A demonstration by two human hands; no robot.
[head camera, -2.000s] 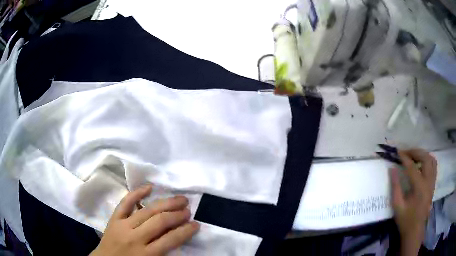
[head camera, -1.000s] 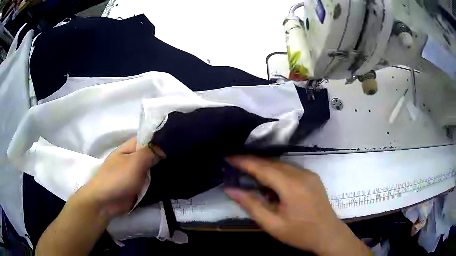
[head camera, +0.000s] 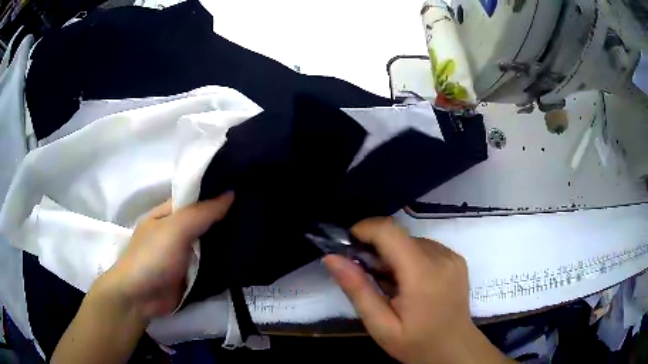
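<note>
My left hand (head camera: 160,249) grips the folded edge of the white fabric piece (head camera: 106,170) and the black fabric panel (head camera: 263,192), thumb on top of the black. My right hand (head camera: 408,284) holds the thread snips (head camera: 344,245), their silver blades pointing left over the black panel near its lower edge. Whether the blades touch the cloth I cannot tell. A black strip (head camera: 465,138) at the right end of the work lies under the needle area of the sewing machine (head camera: 533,43).
A floral cloth wrap (head camera: 449,60) stands left of the machine head. A tan knob (head camera: 556,121) and a slim white stick (head camera: 584,146) are on the bed's right. A measuring scale (head camera: 561,274) runs along the table's curved front edge. Fabric pieces hang below at right.
Since two seconds ago, the left hand has lifted and folded the cloth, black side showing. The right hand has brought the snips left from the bed. Over the last second, the cloth has spread rightward.
</note>
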